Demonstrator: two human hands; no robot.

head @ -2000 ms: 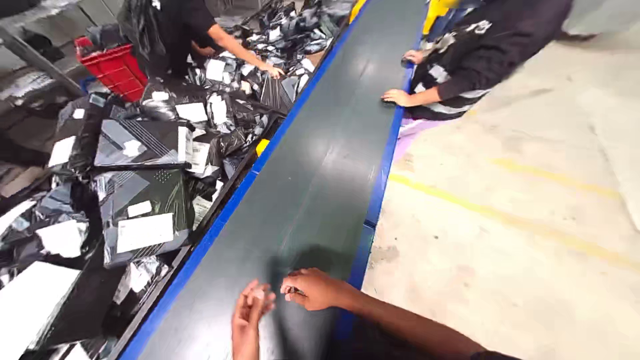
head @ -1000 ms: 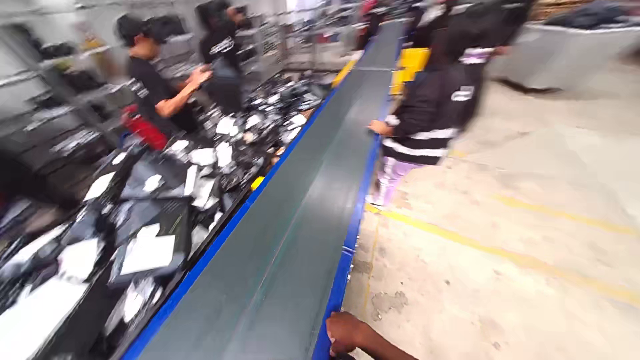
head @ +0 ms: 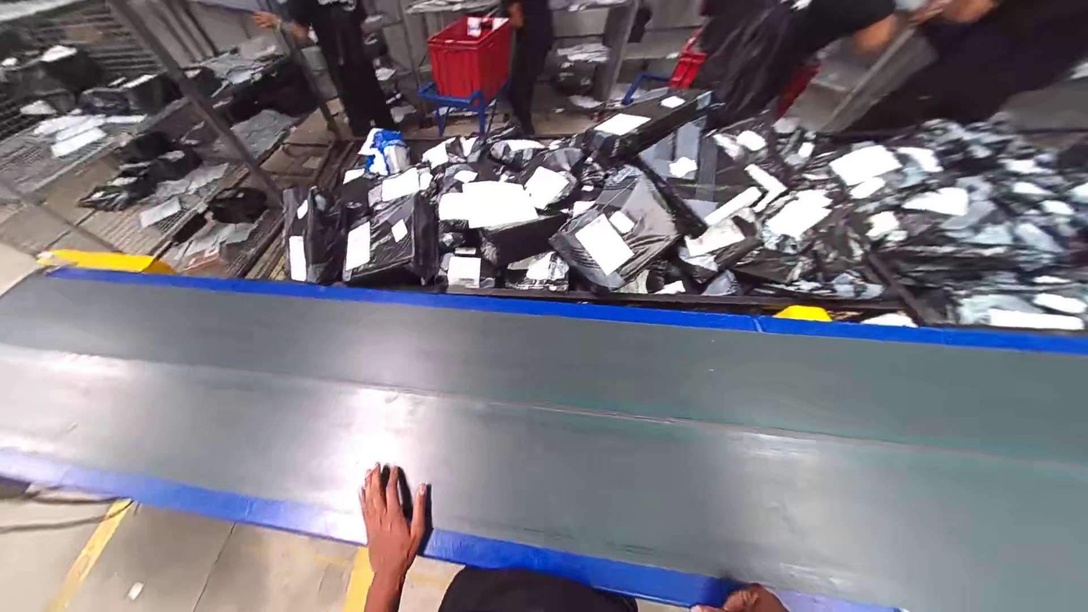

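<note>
My left hand [head: 393, 520] rests palm down at the near edge of the grey conveyor belt [head: 544, 459], its fingers spread over the belt and nothing held in it. At the bottom of the view, my right hand [head: 746, 600] touches the near blue side rail [head: 620, 571]; only its upper part shows, so its fingers are mostly hidden. Beyond the far blue rail [head: 527, 303] lies a heap of black plastic-wrapped parcels [head: 625, 225] with white labels.
A red crate [head: 469, 61] stands on a blue trolley behind the heap, near a standing person [head: 336, 64]. Other people are at the upper right. Wire shelving [head: 64, 157] with parcels is at the left. Yellow pieces [head: 801, 314] adjoin the far rail.
The view has swung round to face across the belt. My hands, close together above the belt two seconds ago, are now apart at its near edge.
</note>
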